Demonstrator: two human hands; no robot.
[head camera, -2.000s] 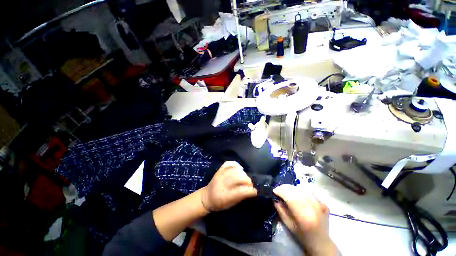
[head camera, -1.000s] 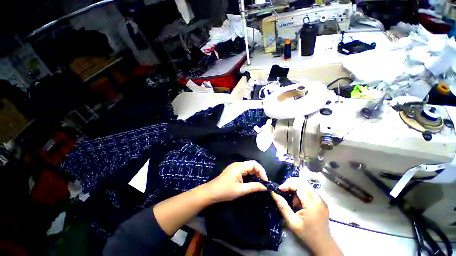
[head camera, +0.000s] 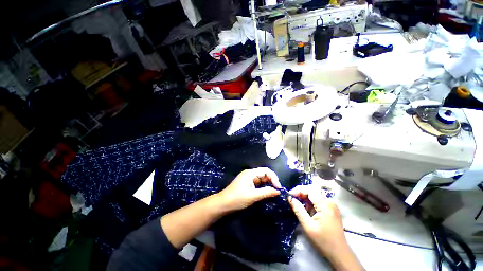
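Note:
The navy tweed garment (head camera: 195, 177) with white-blue flecks lies with black fabric (head camera: 241, 153) across the middle and left, reaching to the needle area of the off-white sewing machine (head camera: 381, 143). My left hand (head camera: 249, 191) pinches a dark narrow fabric edge between thumb and forefinger. My right hand (head camera: 318, 217) pinches the same edge just to the right, so the fingertips nearly meet, in front of the needle area. The cloth hangs down below both hands. The edge itself is small and partly hidden by the fingers.
A white tape roll (head camera: 306, 105) sits on the machine head's left end. A reddish-brown slim tool (head camera: 365, 197) lies behind the needle, and black-handled shears (head camera: 450, 249) lie at right. White scraps (head camera: 423, 63), a black bottle (head camera: 321, 41) and another machine (head camera: 318, 24) stand behind.
My hands first pinched a bunched black part with closed fists; now they hold a thin edge with fingertips. Since one second ago they have shifted only slightly. The camera view has moved a little.

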